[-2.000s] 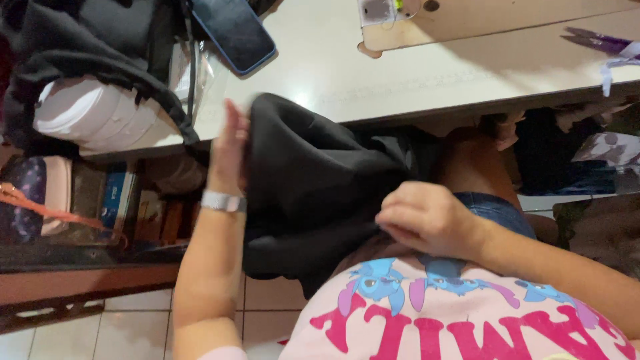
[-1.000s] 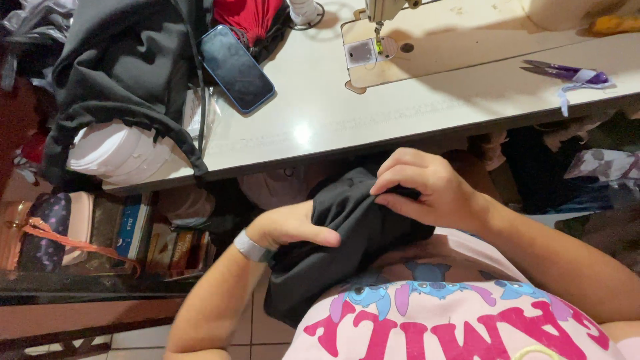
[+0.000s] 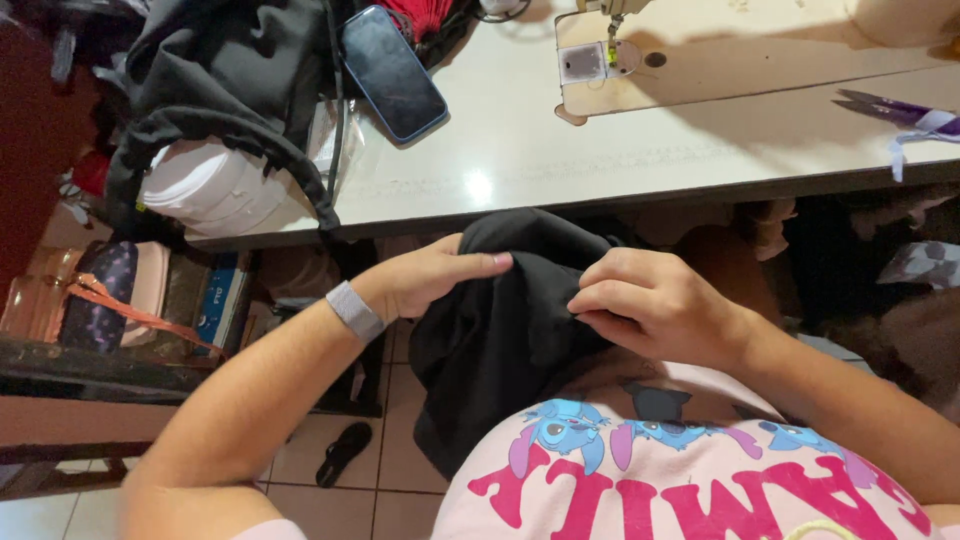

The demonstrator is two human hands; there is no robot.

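Note:
A piece of black fabric [image 3: 517,322] hangs in folds over my lap, in front of the table edge. My left hand [image 3: 439,274] grips its upper left part, thumb on top and the other fingers hidden behind the cloth. At the fabric's right side, my right hand [image 3: 637,300] pinches a fold between thumb and curled fingers. Beyond the cloth, on the white tabletop, stands the bed of a sewing machine [image 3: 697,67], its presser foot [image 3: 613,52] at the top of the view.
A smartphone [image 3: 394,75] lies on the table beside a black cloth bag [image 3: 217,67] holding round white pieces [image 3: 217,187]. Purple-handled thread snips [image 3: 892,112] rest at the right. Left and below are a shelf [image 3: 97,375] with a pouch, and a dark slipper [image 3: 343,454] on the tiled floor.
Two seconds ago my left hand was upright at the cloth's left side; now its thumb lies across the fabric. My right hand has gone from a closed curl near my lap to pinching the cloth.

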